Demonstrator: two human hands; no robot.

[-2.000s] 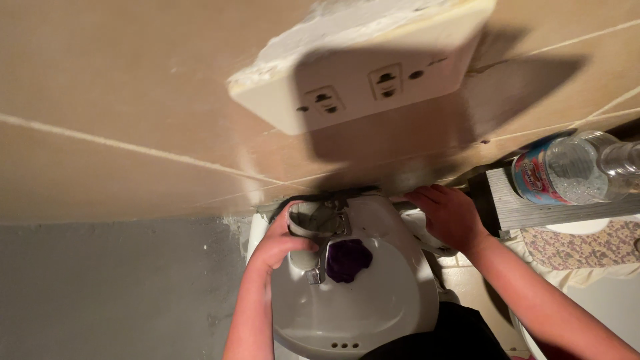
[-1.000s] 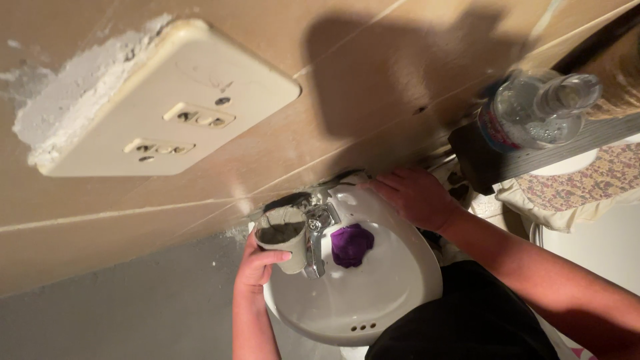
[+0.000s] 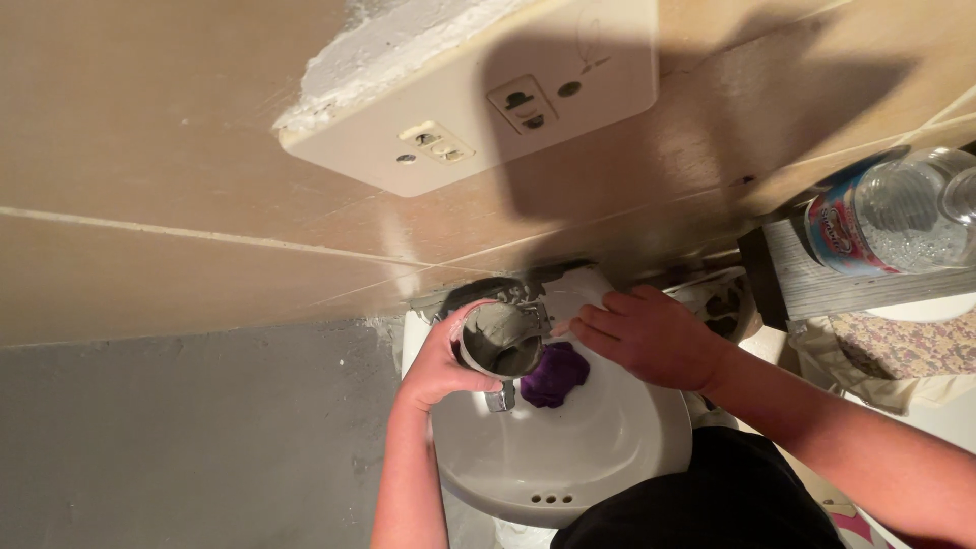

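Note:
My left hand (image 3: 442, 364) holds a cup of grey paste (image 3: 502, 339), tilted so that its mouth faces me, over the back of the white sink (image 3: 564, 465). My right hand (image 3: 652, 335) is just right of the cup, its fingers bent together and pointing at the rim; whether they pinch a thin tool is not clear. Below the cup shows the end of a chrome faucet (image 3: 500, 399). A purple cloth (image 3: 555, 375) lies crumpled in the basin beside it. Dark grey paste (image 3: 484, 290) is smeared along the joint between sink and wall.
A white socket plate (image 3: 473, 99) juts from the tiled wall above the sink. On the right, a clear plastic bottle (image 3: 900, 217) lies over a grey wooden shelf (image 3: 877, 282), with a patterned cloth (image 3: 907, 343) below. A grey wall (image 3: 183, 442) stands at left.
My right hand has moved from the back right of the sink to the cup's side. The cup in my left hand now shows its mouth more fully. The view has shifted.

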